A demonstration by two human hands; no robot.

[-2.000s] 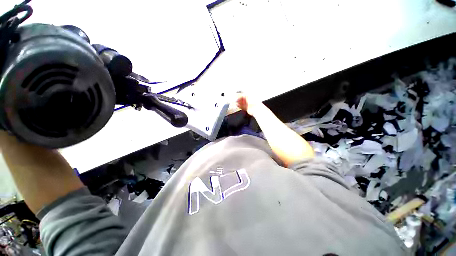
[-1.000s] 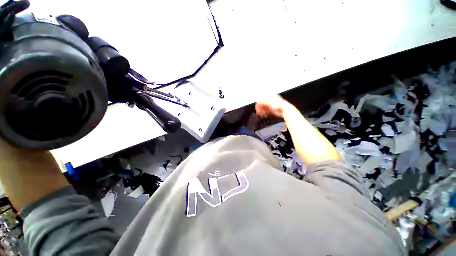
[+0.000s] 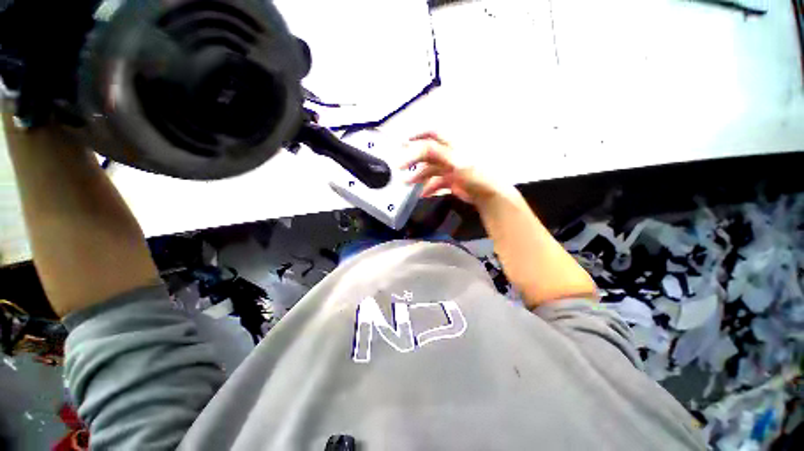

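Note:
The cutting machine's dark motor body (image 3: pixel 207 88) fills the upper left, with its black handle (image 3: pixel 357 163) pointing down right. Its grey base plate (image 3: pixel 370 195) lies at the near edge of the pale fabric lay (image 3: pixel 502 106). The knife is hidden behind the motor. My left forearm rises at the left to the machine; my left hand is hidden there and its grip cannot be seen. My right hand (image 3: pixel 445 169) is at the plate's right corner, fingers apart, holding nothing. Whether the fingertips touch the plate is unclear.
A dark-edged cut outline (image 3: pixel 438 82) runs across the lay above the plate. The table's dark front edge (image 3: pixel 652 172) crosses the view. White and grey scraps (image 3: pixel 696 313) lie on the floor below. My grey shirt fills the bottom centre. A thin dark strip (image 3: pixel 736 8) lies at the top right.
The motor body has moved right and up in the picture, and the view has shifted. My right hand was right of the plate a second ago and is now back at its corner.

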